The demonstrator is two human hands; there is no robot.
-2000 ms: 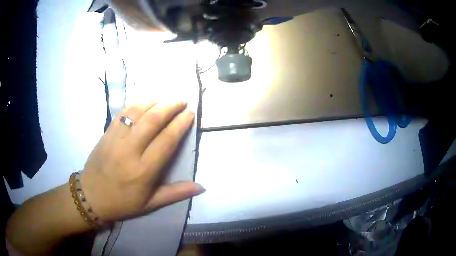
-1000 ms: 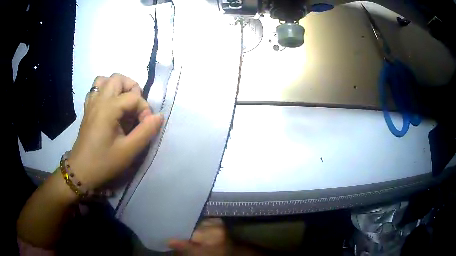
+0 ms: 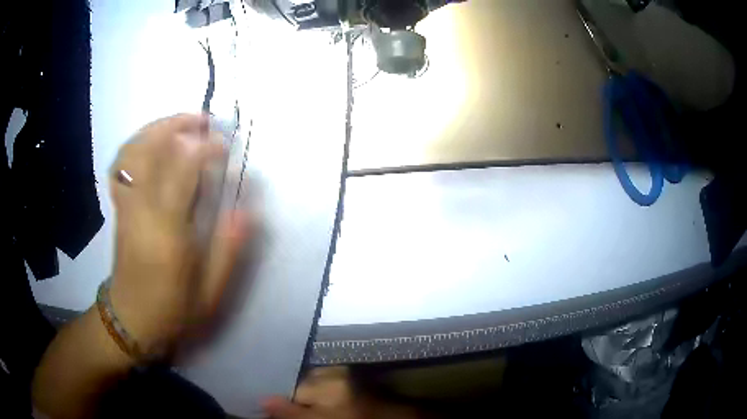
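A long pale panel (image 3: 282, 213) with dark edges and a dark seam line lies from under the machine head (image 3: 360, 12) down over the table's front edge. My left hand (image 3: 176, 221) is blurred and lies over the panel's left edge and seam; whether its fingers grip the cloth cannot be told. My right hand (image 3: 328, 394) is partly seen below the table edge, with fingers at the panel's lower right corner, seemingly pinching it. The needle area is washed out by bright light.
Blue-handled scissors (image 3: 643, 155) lie at the right, across the front edge of the beige machine bed (image 3: 524, 98). Dark cut pieces (image 3: 61, 164) lie at the left. A measuring tape strip (image 3: 459, 340) runs along the table's front edge. Crumpled silvery material (image 3: 627, 352) is below right.
My left hand's fingers have spread from a pinch and moved over the panel's left edge. The whole view has shifted somewhat. My right hand stays at the lower corner, after being mostly hidden earlier.
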